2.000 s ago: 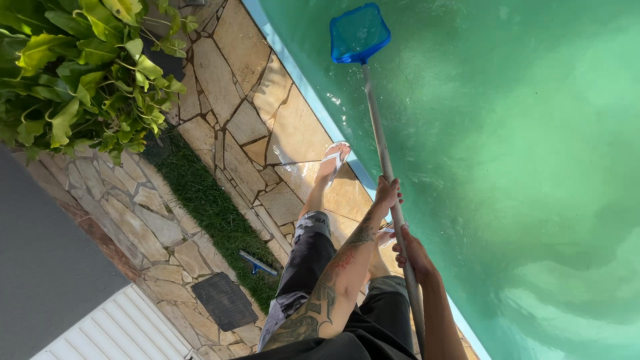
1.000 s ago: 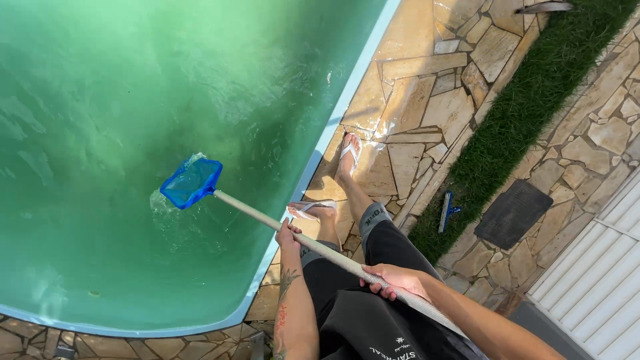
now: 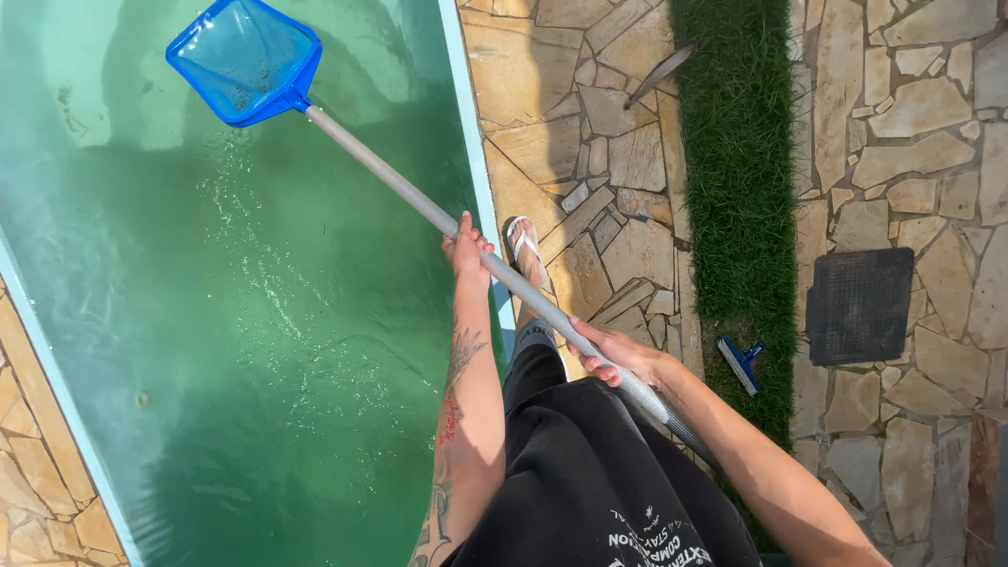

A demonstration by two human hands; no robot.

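A blue pool skimmer net (image 3: 248,59) with dark debris in its mesh is raised over the green pool water (image 3: 315,315), and drops fall below it. Its long grey pole (image 3: 386,173) runs down toward my body. My left hand (image 3: 468,250) grips the pole near the pool's edge. Closer to my waist, my right hand (image 3: 614,352) is closed around the same pole, its thumb lying along it. The pole's far end passes under my right forearm out of sight.
The light pool rim (image 3: 472,142) runs beside my foot in a white flip-flop (image 3: 526,240). Stone paving (image 3: 543,87) borders a grass strip (image 3: 736,157), where a blue pool brush head (image 3: 740,365) lies. A black mat (image 3: 860,305) rests on the stones farther right.
The skimmer net has come up out of the water, where it was one second ago. Both hands have kept hold of the pole. The view has turned strongly.
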